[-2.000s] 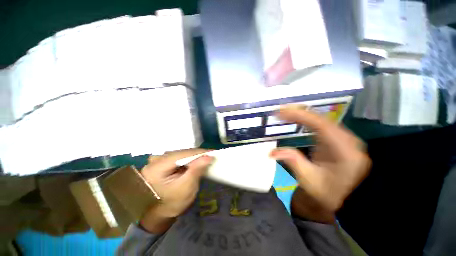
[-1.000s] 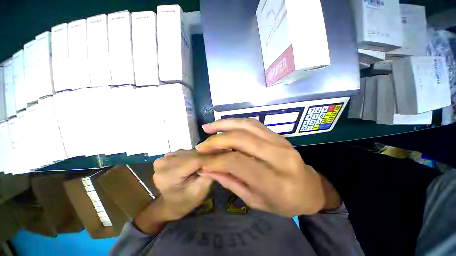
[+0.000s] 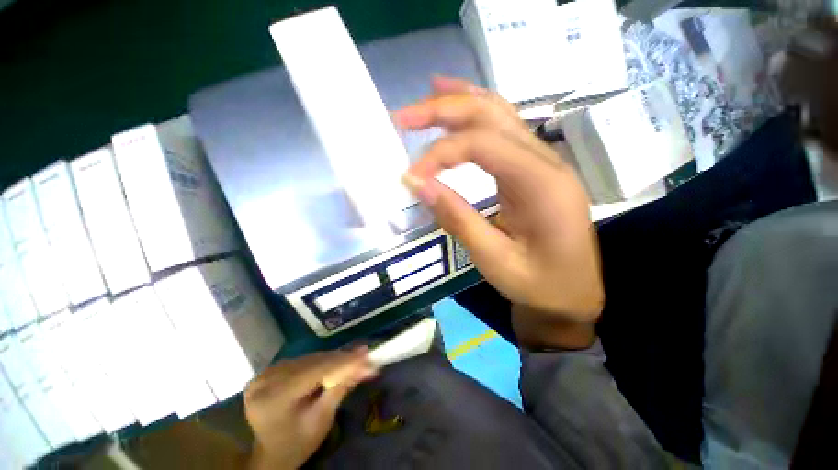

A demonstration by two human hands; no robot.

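Observation:
A white product box (image 3: 342,119) stands on the grey metal pan (image 3: 248,174) of the counting scale. My right hand (image 3: 515,197) is over the right part of the pan, beside the box, with fingers and thumb apart. I cannot make out anything at its fingertips. My left hand (image 3: 299,399) is low in front of my chest, below the scale, and holds a thin pale sticker sheet (image 3: 404,344) edge-on. The scale's front panel (image 3: 381,285) shows its display windows; its keypad is mostly hidden behind my right hand.
Two rows of white boxes (image 3: 101,229) stand left of the scale. More white boxes (image 3: 620,142) are stacked at its right. Shiny crumpled clear bags (image 3: 689,78) lie farther right. A seated person's grey-clothed part (image 3: 772,312) is at the right edge. Blue floor (image 3: 482,353) shows below the scale.
The view has turned and shifted right. My hands were together and are now apart: the right is over the scale pan, the left stays low with the sheet. The box on the pan appears turned.

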